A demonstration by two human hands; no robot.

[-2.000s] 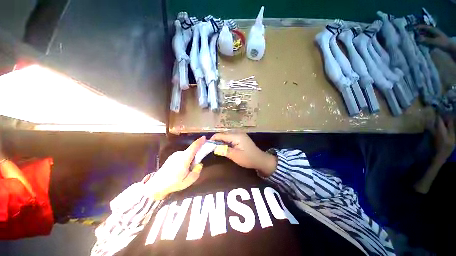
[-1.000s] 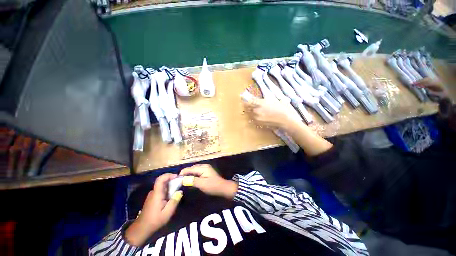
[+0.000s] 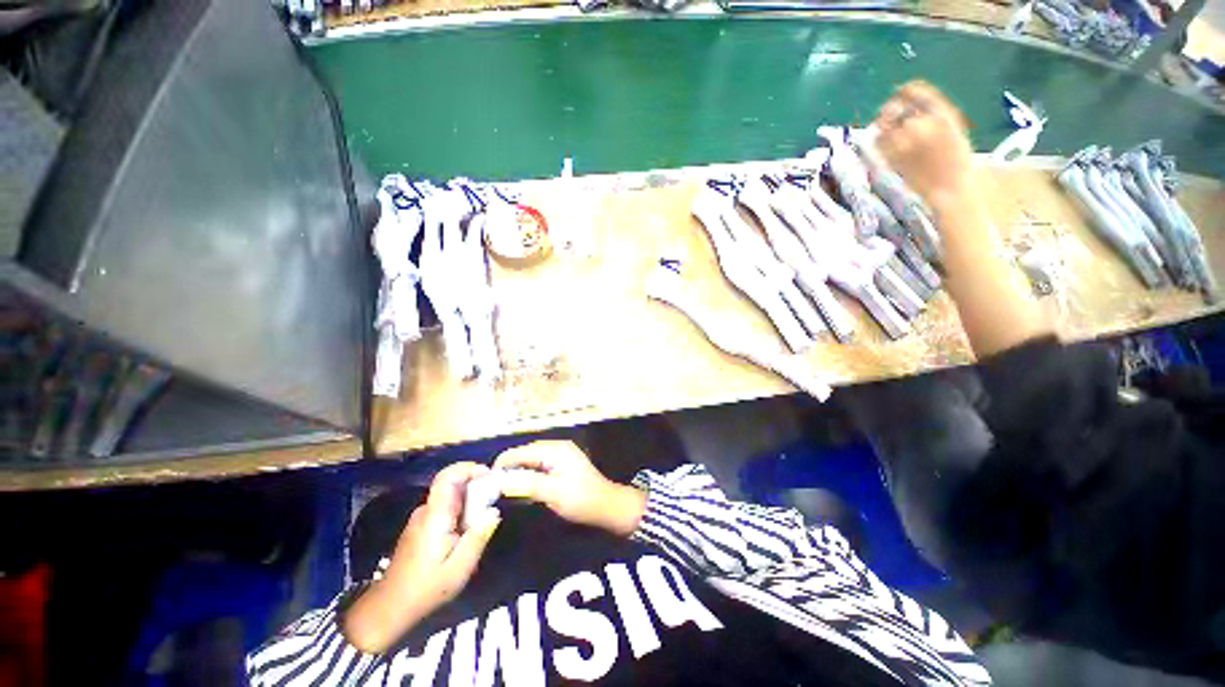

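My left hand (image 3: 433, 548) and my right hand (image 3: 554, 483) meet over my lap, below the bench edge. Both hold a small pale part (image 3: 480, 498) between their fingertips; the fingers hide most of it. Rows of pale limb parts (image 3: 461, 289) lie at the left of the bench beside a round container (image 3: 519, 234) with a red rim. A single limb part (image 3: 732, 329) lies slanted at mid-bench, its end over the front edge. More limb parts (image 3: 793, 255) lie to its right.
The grey metal oven (image 3: 202, 228) stands at left, with dark limb shapes inside. A green conveyor (image 3: 605, 94) runs behind the tan bench (image 3: 605, 352). Another person's hand (image 3: 927, 141) and dark sleeve reach across at right. A white bottle (image 3: 1021, 130) and further limb parts (image 3: 1135, 215) are beyond.
The other person's hand has moved from mid-bench to the back right, and a single limb part now lies where it was. My hands still hold the small part together. The oven glow seen earlier is gone.
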